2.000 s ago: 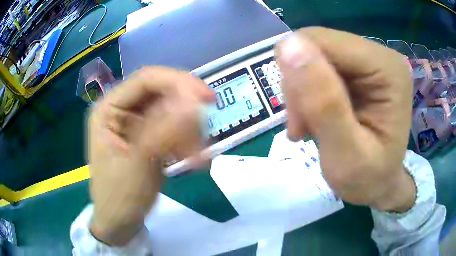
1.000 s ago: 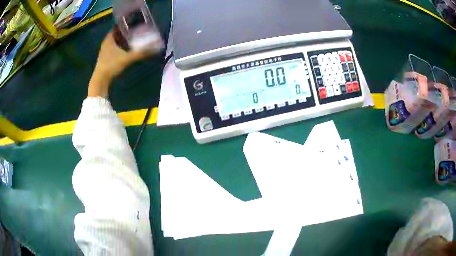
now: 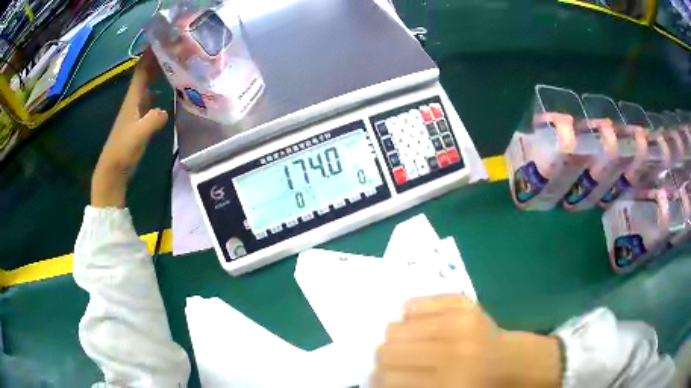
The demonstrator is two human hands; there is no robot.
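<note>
A clear plastic retail box (image 3: pixel 220 83) with pink-and-white printing stands slightly tilted in view on the left end of the grey weighing pan (image 3: pixel 326 45). The scale display (image 3: pixel 307 182) reads 174.0. My left hand (image 3: pixel 135 114) is just left of the box, thumb apart from it; its fingertips are partly hidden at the box's far side. My right hand (image 3: pixel 439 345) is blurred, fingers curled, over the white sheets (image 3: pixel 356 295) in front of the scale. Whether it pinches anything is not visible.
Clear boxes (image 3: pixel 542 174) stand in rows on the right. A yellow edge (image 3: pixel 45 269) crosses the green surface under the scale. A black cord (image 3: pixel 163 204) runs left of the scale. A blue strip and other items lie at the upper left.
The box in my left hand has moved right onto the pan, and the display went from 0.0 to 174.0. My right hand has come in from the lower right over the sheets.
</note>
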